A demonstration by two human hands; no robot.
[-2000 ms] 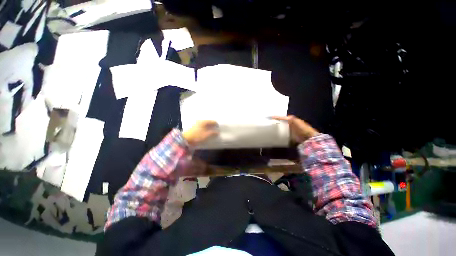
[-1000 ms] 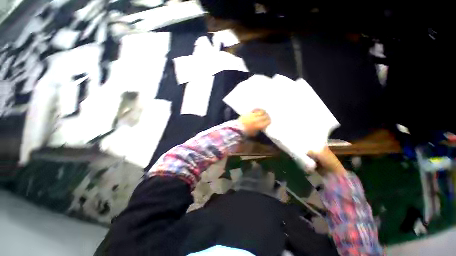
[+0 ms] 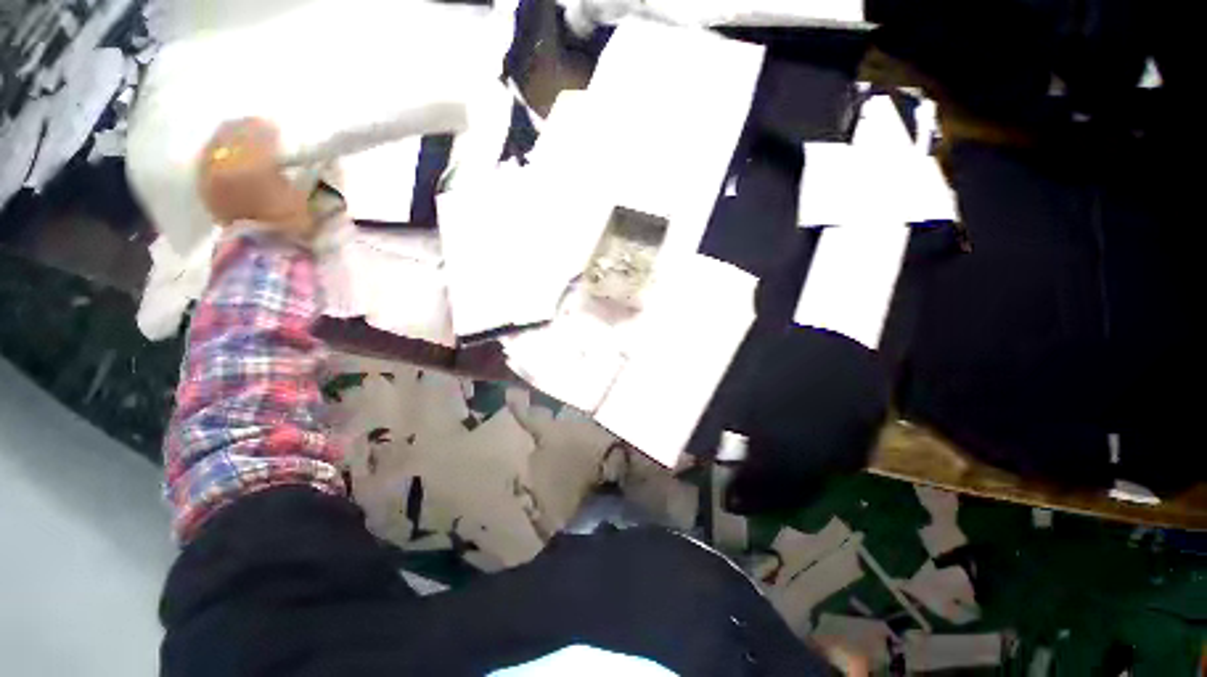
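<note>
My left hand [image 3: 252, 172] is at the far left, blurred, with its fingers closed on a large white paper [image 3: 344, 66] whose edge curls up beside it. A small tan-grey open tray [image 3: 625, 258] with pale bits in it rests among white paper pieces [image 3: 682, 357] at the middle of the table. Only a small bit of my right hand [image 3: 847, 657] shows at the bottom edge, cut off by it, and what it holds is hidden.
White paper shapes [image 3: 854, 271] lie on black fabric [image 3: 1013, 318] at the right. The table's wooden edge [image 3: 986, 476] runs below them. Paper scraps [image 3: 490, 483] lie below the table edge and on the green floor.
The view has swung left. My left hand has left the white pattern pieces that both hands held and moved to the large paper at far left. My right hand has dropped to the bottom edge.
</note>
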